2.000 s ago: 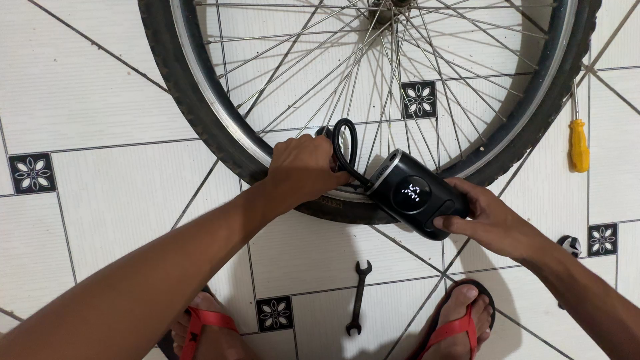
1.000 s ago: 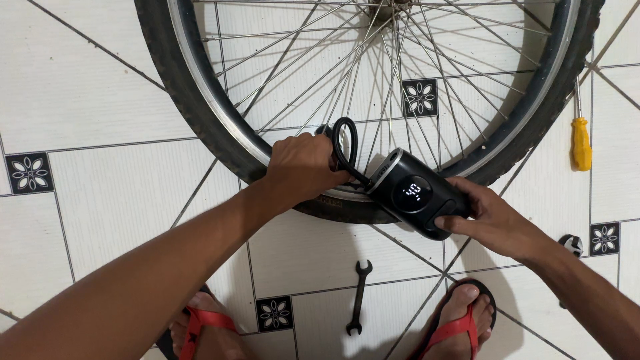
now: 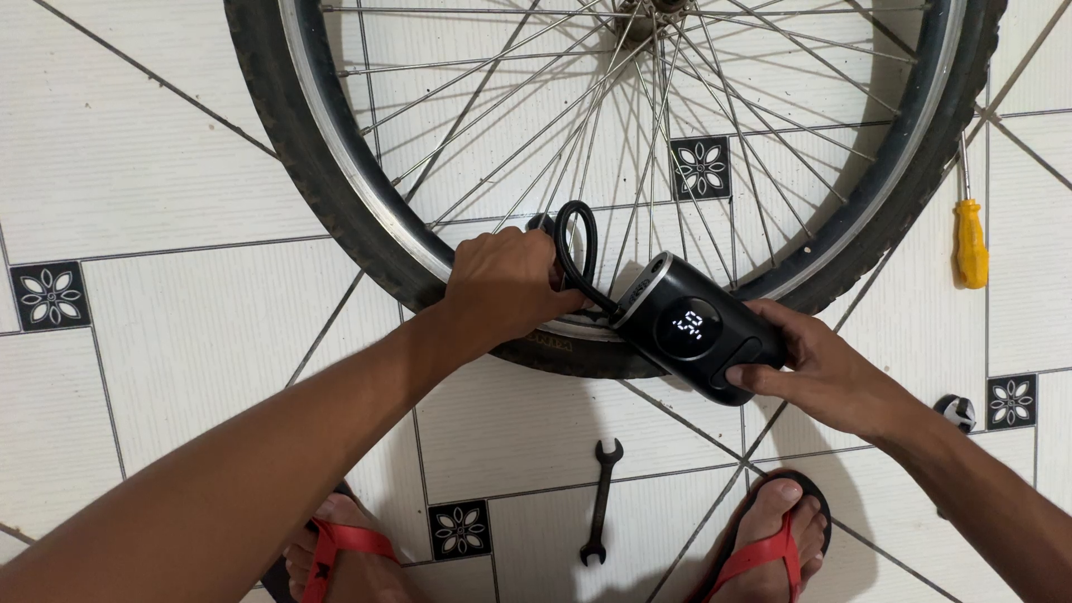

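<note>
A bicycle wheel (image 3: 335, 163) with a black tire and thin metal spokes lies flat on the tiled floor. My right hand (image 3: 808, 368) grips a black handheld electric air pump (image 3: 712, 335) over the tire's near edge, thumb beside its button, its round display lit. A short black hose (image 3: 590, 239) loops from the pump's silver-rimmed end to my left hand (image 3: 511, 285). My left hand is closed around the hose end at the inner side of the rim; the valve and my fingertips are hidden beneath it.
A black open-ended wrench (image 3: 601, 502) lies between my feet, which wear red-strapped flip-flops (image 3: 775, 557). To the wheel's right is a screwdriver with a yellow handle (image 3: 971, 243). Another tool (image 3: 956, 412), partly hidden by my right forearm, rests on the floor tiles (image 3: 209, 184).
The lit digits on the pump's display have changed. Both hands, the pump and the wheel have stayed in place.
</note>
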